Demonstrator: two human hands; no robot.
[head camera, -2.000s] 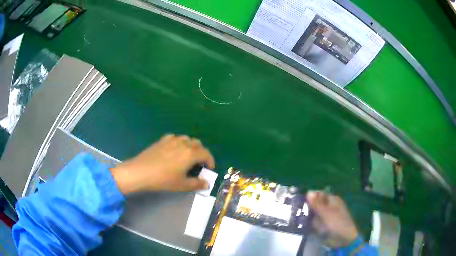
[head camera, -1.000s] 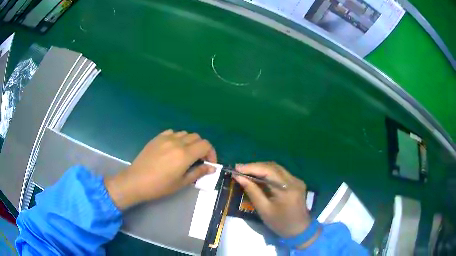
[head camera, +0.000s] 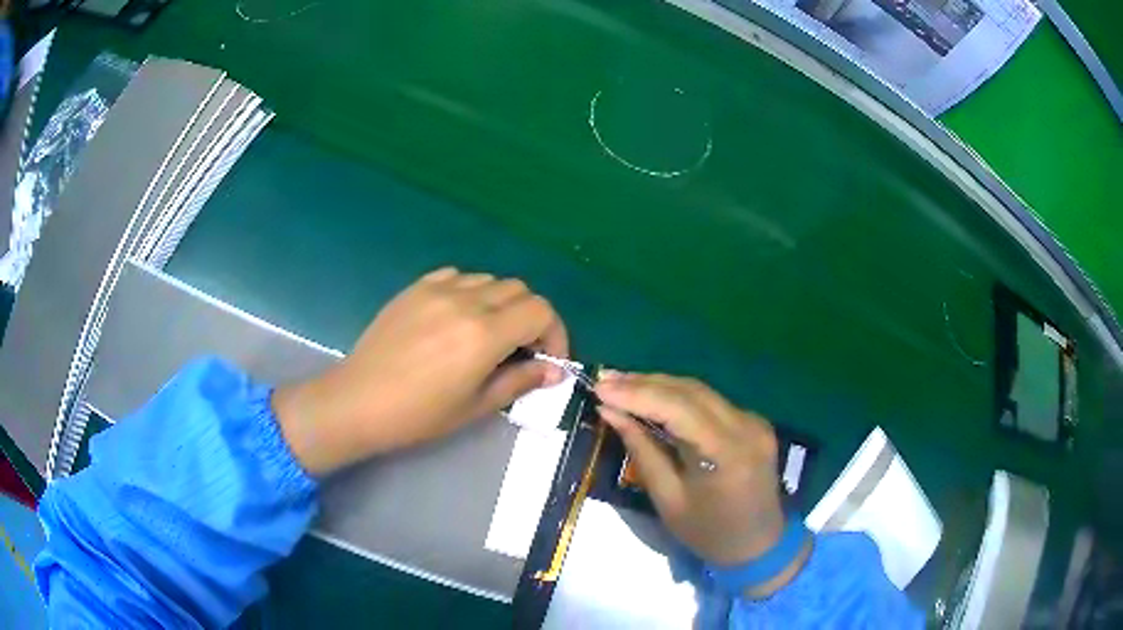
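Observation:
The tablet assembly (head camera: 616, 572) lies at the lower middle, with an orange flex cable (head camera: 570, 529) along its left side. The grey adhesive sheet (head camera: 419, 492) lies left of it, with a bare white patch (head camera: 527, 492) at its end. My left hand (head camera: 431, 357) is over the sheet, thumb and forefinger closed on a small white card (head camera: 542, 404) near the tablet's top left corner. My right hand (head camera: 696, 462) is over the board and holds tweezers (head camera: 659, 431); their tip meets my left fingertips. My right hand hides much of the board.
A fanned grey sheet stack (head camera: 111, 234) and a crinkled clear bag (head camera: 56, 166) lie far left. A second adhesive sheet (head camera: 881, 505) and a curved sheet stack (head camera: 1004, 554) lie right. Another tablet (head camera: 1032, 375) is at the far right. A metal rail (head camera: 911, 148) borders the bench.
My right hand has come from the tablet's right side to its top left corner, with tweezers now visible. My left hand stays with the white card. The camera view has shifted.

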